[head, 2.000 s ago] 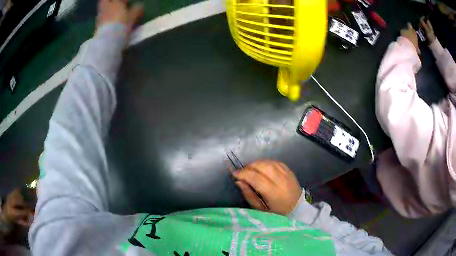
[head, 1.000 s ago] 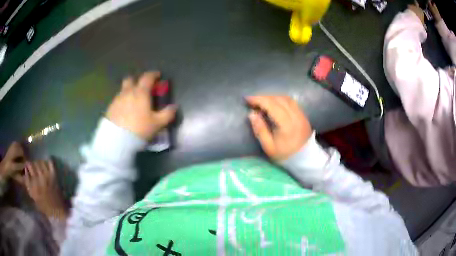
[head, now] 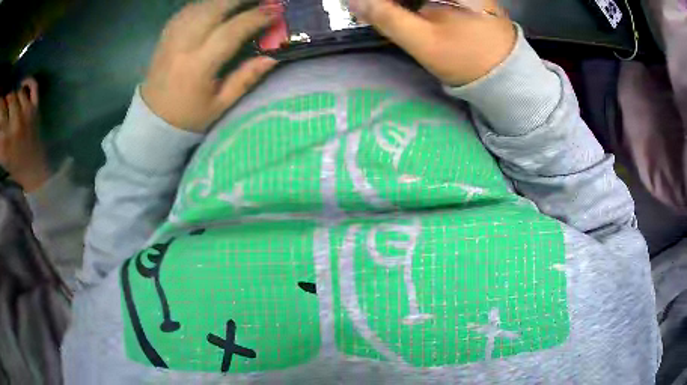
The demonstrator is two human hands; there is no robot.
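Note:
A flat black electronic unit (head: 324, 43) lies crosswise at the top edge, close to my sweatshirt, partly cut off. It has a red end piece (head: 276, 28) at its left and a white label (head: 337, 13) near its middle. My left hand (head: 203, 60) is around the unit's left end, fingertips at the red piece and thumb below. My right hand (head: 448, 37) is over its right part, fingertips near the label. The top edge cuts off part of this hand, and whether it still holds the thin tool cannot be seen clearly.
A spare unit (head: 609, 11) shows at the top right, with a thin white cable (head: 631, 46) beside it. Another person's hand (head: 21, 135) is at the far left. A person's pink sleeve or clothing (head: 663, 120) is at the right edge.
My left hand has come back from the far left with a unit, now turned crosswise before me. My right hand has moved to it. The view has tipped down; the yellow fan is gone.

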